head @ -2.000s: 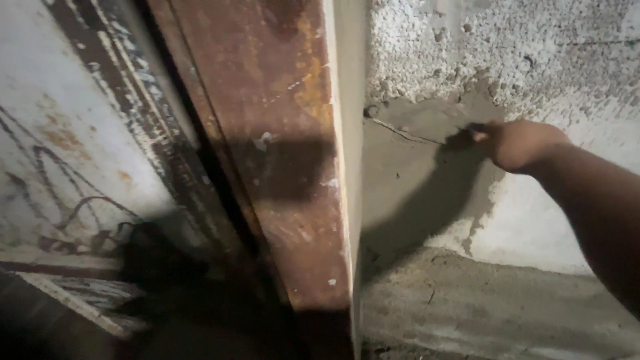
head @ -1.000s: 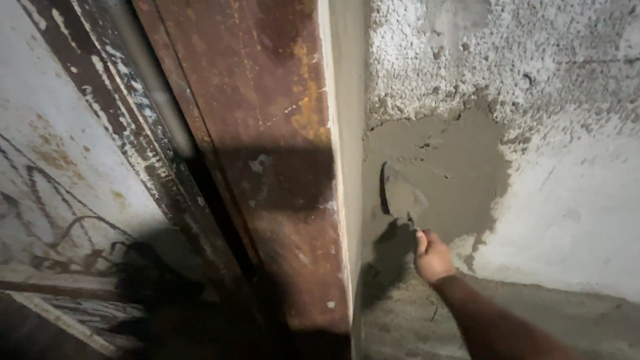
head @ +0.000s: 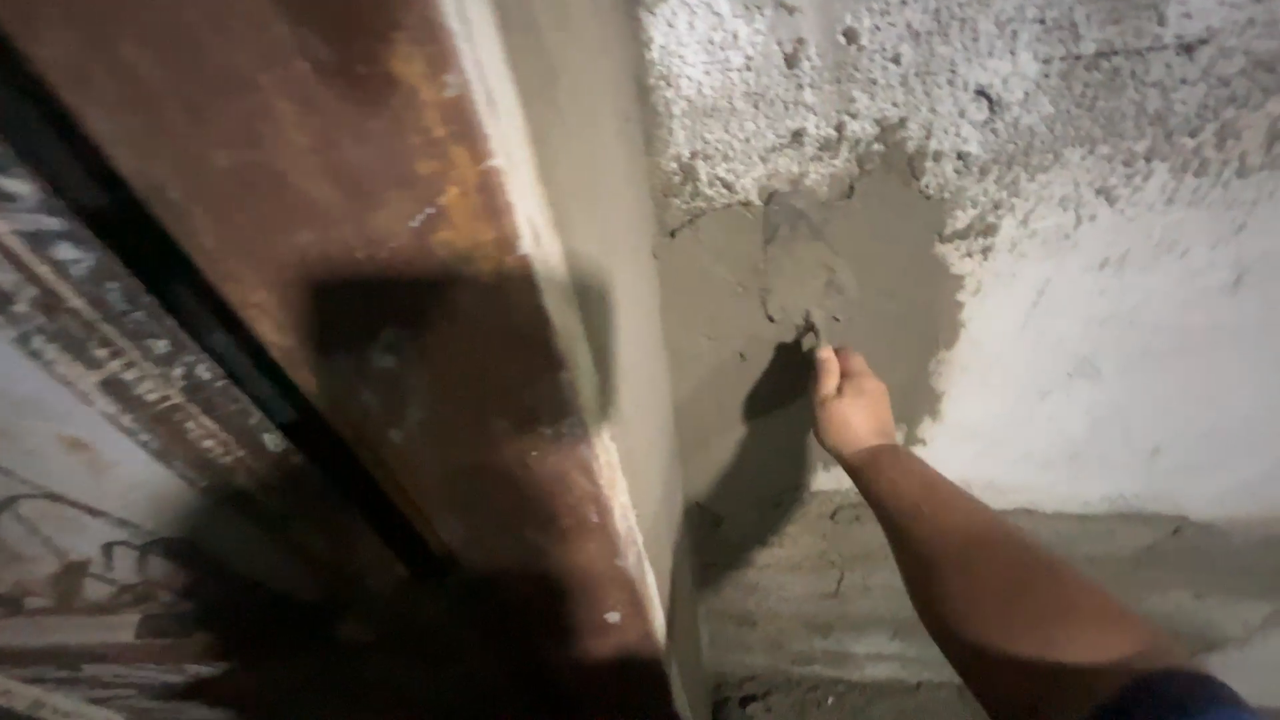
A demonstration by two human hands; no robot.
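My right hand (head: 855,402) is closed around the handle of a pointing trowel (head: 803,258), whose mortar-smeared blade lies against the wall, pointing up. Around and under the blade is a patch of wet grey mortar (head: 900,270), with rough pitted plaster above it and a smoother white surface to its right. The hand's shadow falls on the mortar at lower left. My left hand is out of the picture.
A rusty, red-brown metal door frame (head: 470,370) stands close on the left, its pale edge meeting a narrow grey plastered return (head: 600,180). Farther left is a scuffed metal door panel (head: 80,450). A rough concrete ledge (head: 900,590) runs below the wall.
My right hand moved down and left from the mortar's upper right, then the trowel blade went up to the patch's upper edge. The view has shifted closer.
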